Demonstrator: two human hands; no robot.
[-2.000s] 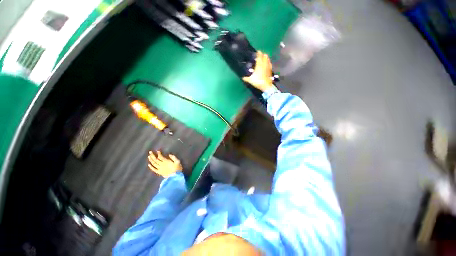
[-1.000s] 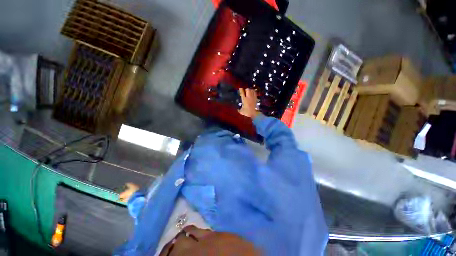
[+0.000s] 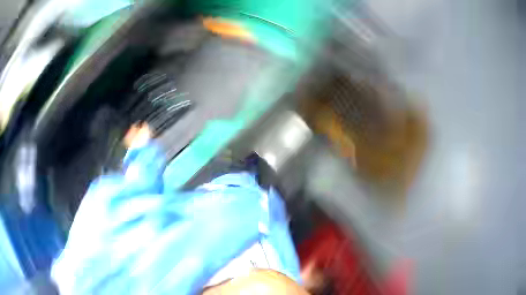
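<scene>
The view is strongly blurred. My left hand (image 3: 138,135) is at the left, at the near end of dark pieces with thin bright edges (image 3: 167,103) on the bench. I cannot tell whether it touches or grips them. A skin-coloured patch at the bottom, beside the red crate (image 3: 340,259), looks like my right hand (image 3: 311,278). It is partly hidden and its fingers cannot be made out. The orange electric screwdriver (image 3: 228,27) lies at the top, near the dark grey mat (image 3: 222,72).
The bench's green edge (image 3: 216,138) runs diagonally through the middle. A white sheet-like thing (image 3: 284,138) is beside it. Blurred brown trays (image 3: 375,132) are on the grey floor (image 3: 473,167) to the right.
The view has swung from the floor crate back towards the bench. The red crate is now at the bottom edge. My left hand is now by the dark pieces; my right hand is low in view.
</scene>
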